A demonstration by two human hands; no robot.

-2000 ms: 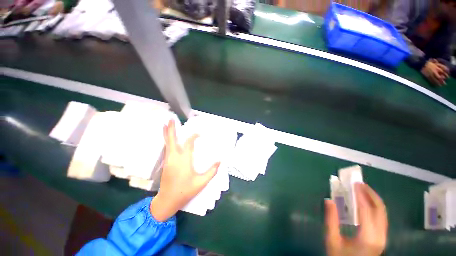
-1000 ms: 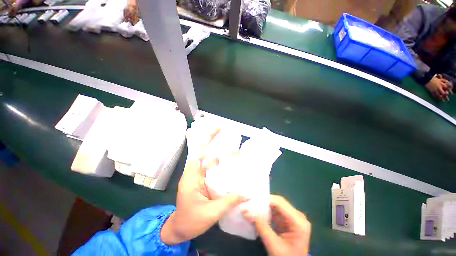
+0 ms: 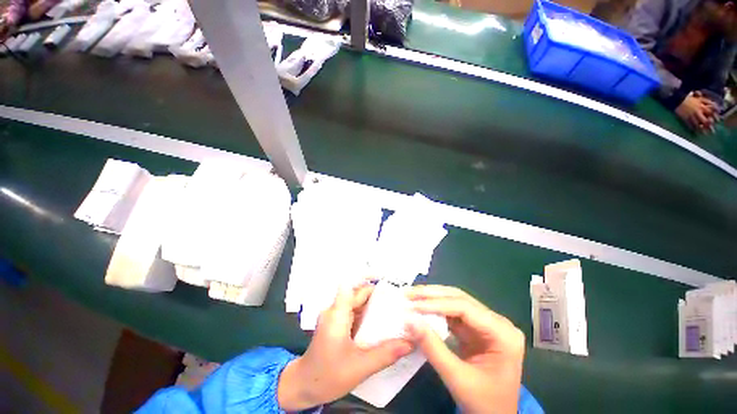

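Observation:
My left hand [image 3: 335, 356] and my right hand [image 3: 477, 348] meet at the lower centre. Both hold a small white carton [image 3: 386, 319], fingers and thumbs pinching it; a flat white part extends below them. Its print is too bright to read. Behind the hands lie fanned flat cartons [image 3: 331, 234] and, to their right, thin white leaflets [image 3: 410, 234]. Thick carton stacks [image 3: 230, 230] lie to the left, with a small printed leaflet stack [image 3: 115, 194] at the far left. A few folded cartons [image 3: 558, 315] stand upright at right.
More folded cartons [image 3: 705, 327] stand at the right edge. A slanting metal upright [image 3: 254, 89] rises behind the piles. A pale guide rail [image 3: 517, 238] crosses behind. Beyond are bagged products [image 3: 307, 63], a blue bin [image 3: 590, 52] and a person's clasped hands [image 3: 699, 111].
My right hand has come from the standing cartons to the centre. My left hand has left the fanned pile. Over the last second, both hands turned the white piece, its lower part now extending flat below.

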